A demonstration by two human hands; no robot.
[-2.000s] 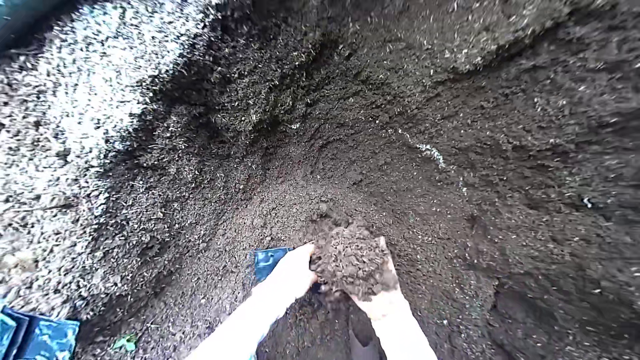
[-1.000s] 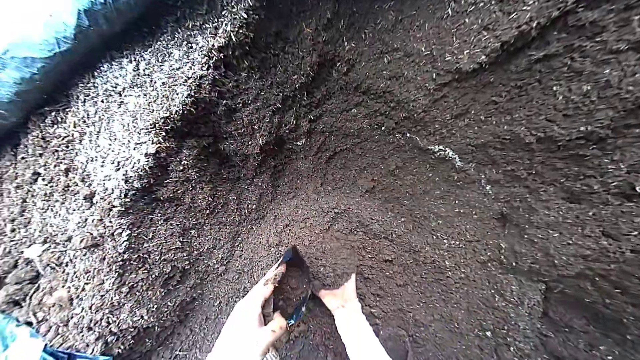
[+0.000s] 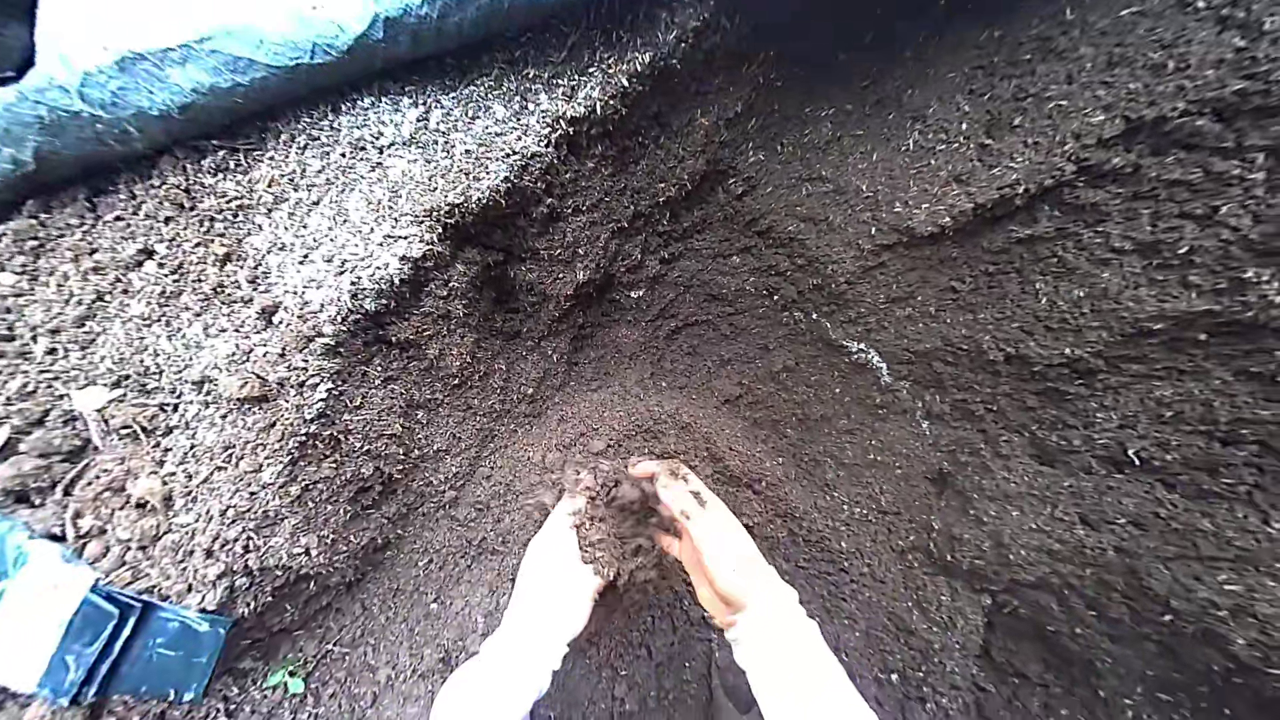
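Observation:
My left hand (image 3: pixel 560 560) and my right hand (image 3: pixel 700 545) are low in the middle of the view, with a clump of dark loose soil (image 3: pixel 620 520) between them. The palms face each other and the soil rests against both. My right fingers are spread at the clump's upper right and have soil stuck on them. Behind and around both hands rises the pile of brown soil (image 3: pixel 700 380). The underside of the clump is partly hidden.
Dark plastic bags (image 3: pixel 165 650) lie at the lower left beside a small green seedling (image 3: pixel 287 677). A plastic sheet (image 3: pixel 200 80) covers the upper left edge. Pale, clumpy soil (image 3: pixel 250 280) slopes down on the left, and a steeper soil bank (image 3: pixel 1100 400) stands on the right.
A second ago my left hand held a dark plastic bag with soil in it; that bag is no longer seen in my hands. They now hold loose soil between them.

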